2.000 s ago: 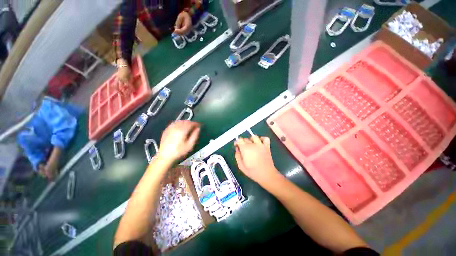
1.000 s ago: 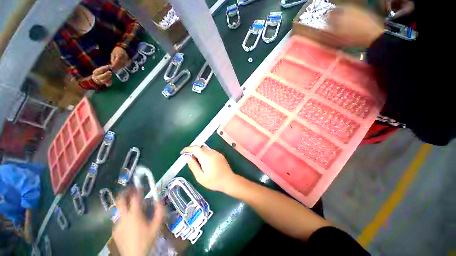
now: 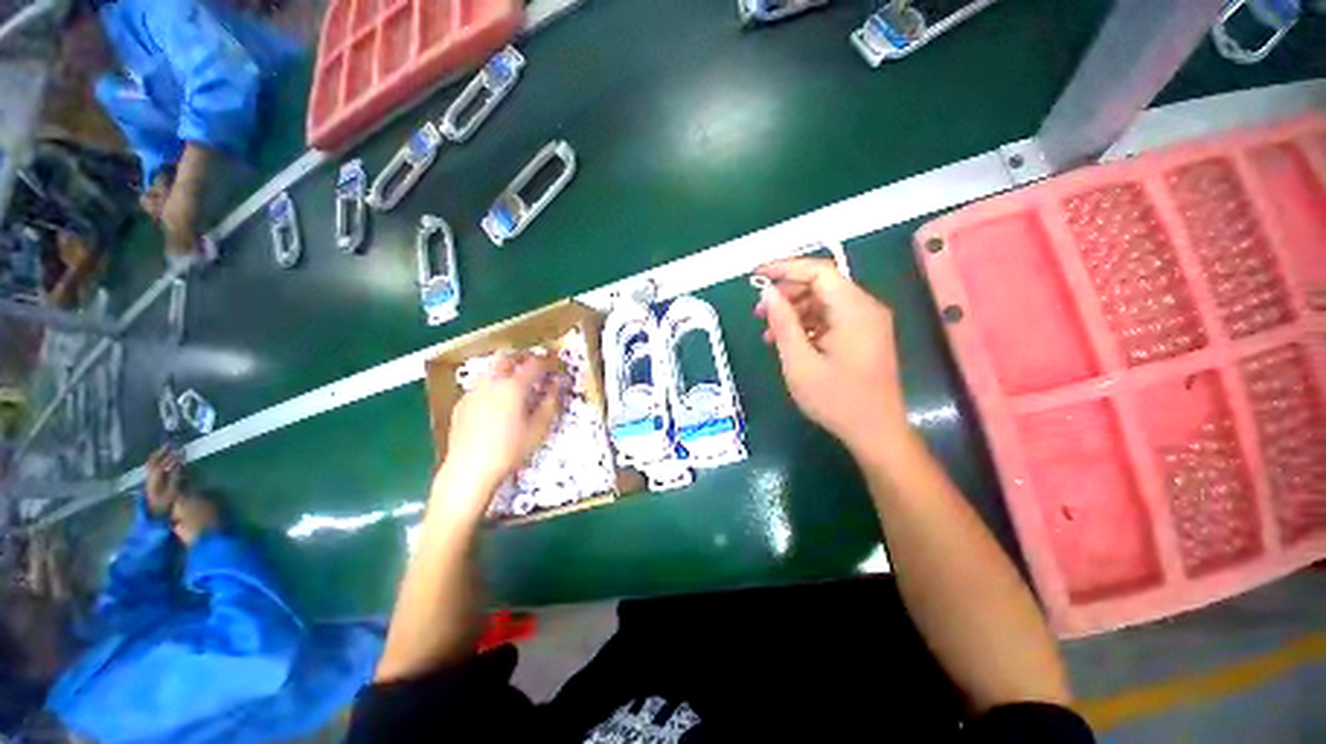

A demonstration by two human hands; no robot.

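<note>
My left hand (image 3: 506, 419) reaches into a low cardboard box (image 3: 439, 390) heaped with small white fittings (image 3: 579, 462). Its fingertips are among the fittings, and whether they grip one is not clear. My right hand (image 3: 841, 346) is raised near the pale metal strip, with a small white fitting (image 3: 762, 282) between thumb and fingers. Between my hands, beside the box, several grey-white loop units (image 3: 702, 381) with blue-and-white ends lie stacked and side by side.
A salmon-pink compartment tray (image 3: 1098, 375) with small grains lies at right. More loop units (image 3: 531, 192) lie across the green surface (image 3: 727, 146). A slanting frame post (image 3: 1142, 73) stands upper right. People in blue sit left, near another pink tray (image 3: 381, 73).
My left hand has moved from a blurred position above the box into the fittings. My right hand has lifted off the strip with a small fitting. The view has turned, and the neighbour's reaching arm is gone.
</note>
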